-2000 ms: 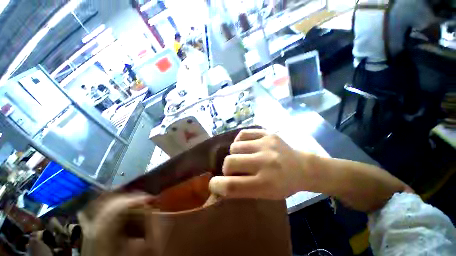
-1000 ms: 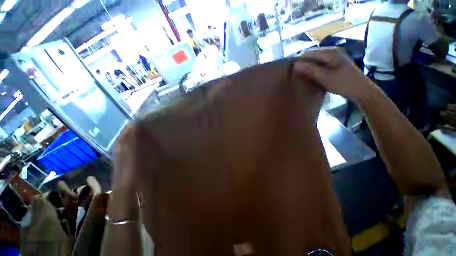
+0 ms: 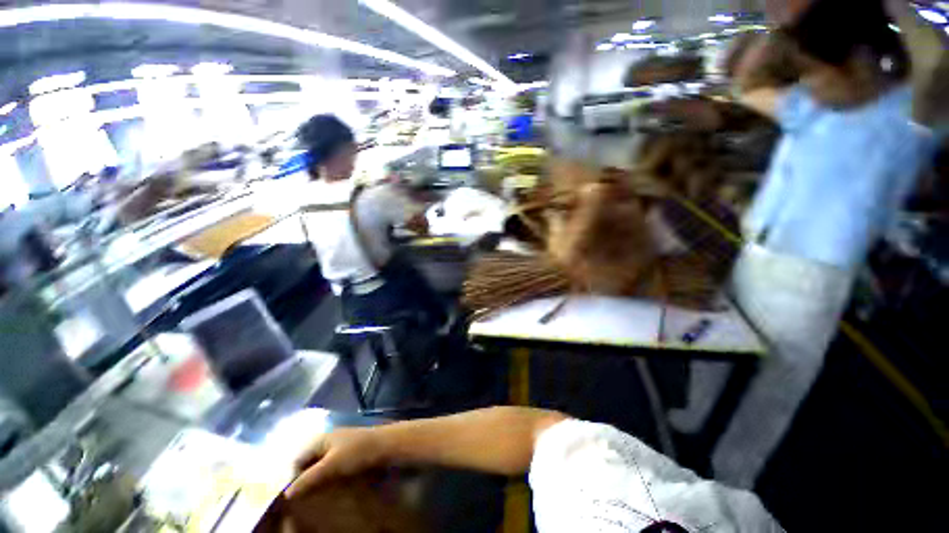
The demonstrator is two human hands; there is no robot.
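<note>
My right hand point(image 3: 338, 458) reaches in from the bottom centre to the lower left and grips the edge of the brown garment piece point(image 3: 354, 506). The piece hangs below the hand and is cut off by the bottom edge. My left hand is out of the picture. The pattern sewing machine's metal parts point(image 3: 88, 484) show blurred at the lower left, beside the pale plate point(image 3: 193, 468).
A control screen point(image 3: 239, 338) stands beyond the machine. A person in white point(image 3: 338, 234) sits at a station. A person in a light blue shirt point(image 3: 832, 177) stands at the right by a white table point(image 3: 624, 325) bearing stacked brown pieces point(image 3: 515, 279).
The view has swung to the right. The garment piece, held up by both hands before, is now low at the bottom edge in my right hand. My left hand has left the picture.
</note>
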